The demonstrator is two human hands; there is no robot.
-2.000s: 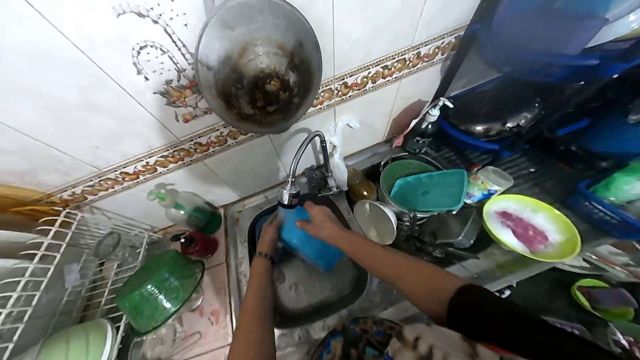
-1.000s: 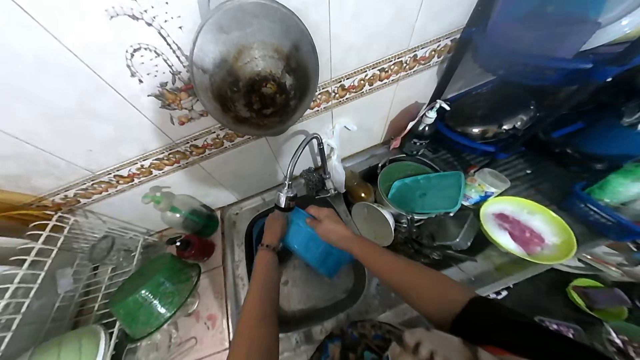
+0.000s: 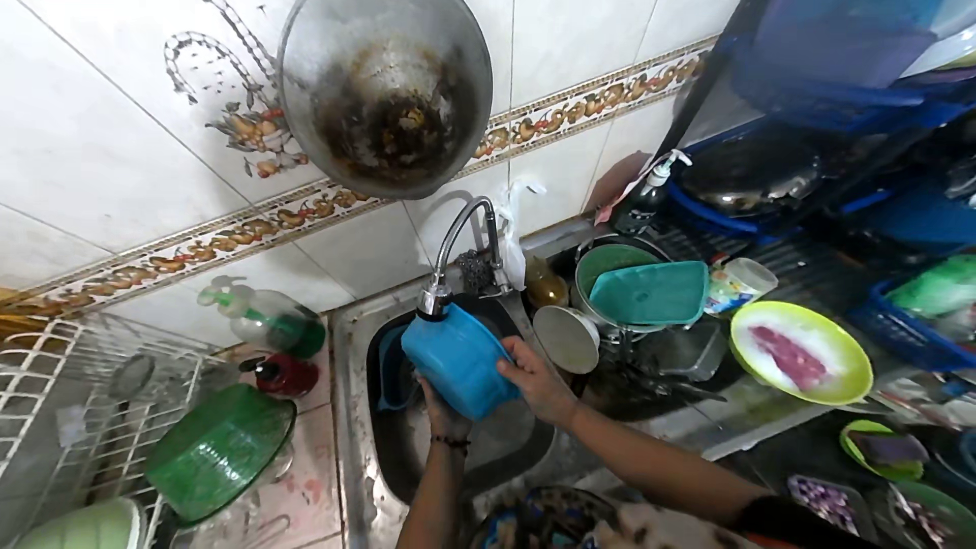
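A blue plastic container (image 3: 456, 358) is tilted under the spout of the chrome faucet (image 3: 457, 236), above the metal sink (image 3: 354, 427). My left hand (image 3: 444, 415) supports it from below, with fingers partly hidden behind it. My right hand (image 3: 537, 380) grips its right edge, thumb on the near side. Under them lies a dark basin (image 3: 488, 476) in the sink, and another blue piece (image 3: 393, 370) rests at that basin's left side. To the right, a yellow-green bowl (image 3: 858, 354) holds white suds and a pink cloth or sponge (image 3: 789, 358).
Left of the sink stand a green plastic bowl (image 3: 221, 450), a red pump bottle (image 3: 286, 375), a clear-green bottle (image 3: 282, 324) and a white wire rack (image 3: 46, 381). A teal container (image 3: 652, 293) and a white bowl (image 3: 566, 339) crowd the right side. A large wok (image 3: 385, 91) hangs above.
The blue container has turned in my hands, its outer side now facing me. My left hand has moved from near the faucet to underneath the container.
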